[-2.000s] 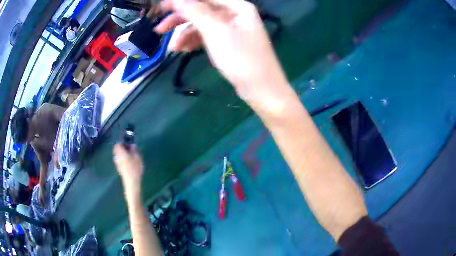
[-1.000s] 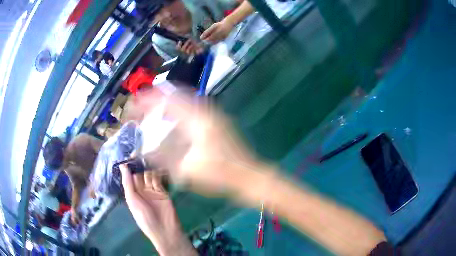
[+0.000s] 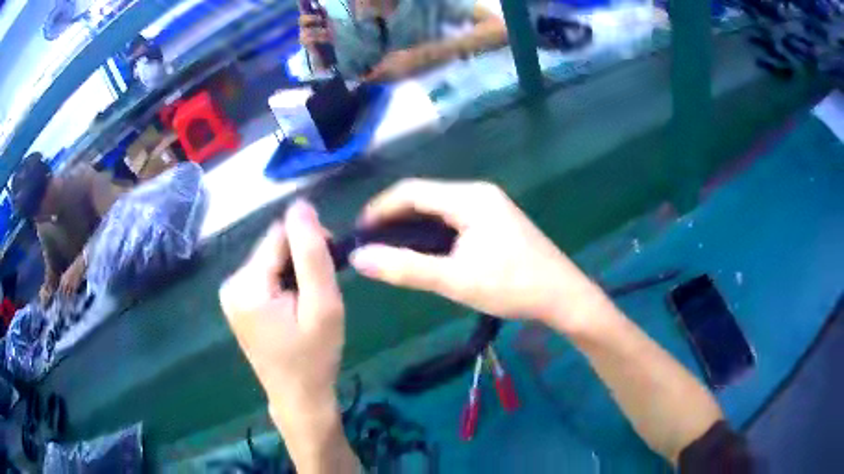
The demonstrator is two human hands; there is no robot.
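A black padded headband (image 3: 412,234) is held in front of me over the conveyor belt. My left hand (image 3: 291,301) pinches its narrow end between thumb and fingers. My right hand (image 3: 463,245) grips the padded part, thumb below and fingers above. Another part of a black arc (image 3: 440,368) curves below my right hand, near the tools; whether it belongs to the held headband I cannot tell. The hands are slightly blurred, and the fingers cover the headband's narrow end.
Red-handled tools (image 3: 489,393), a black pen-like stick (image 3: 643,282) and a phone (image 3: 713,330) lie on the mat. Small black parts (image 3: 393,440) are heaped at the near edge. Across the belt (image 3: 592,199) are a blue tray (image 3: 319,159), plastic bags (image 3: 148,231) and two people.
My right hand has come down from its blurred sweep and now grips the headband beside my left hand. My left hand holds the narrow end. The view has shifted, showing more of the belt's far right.
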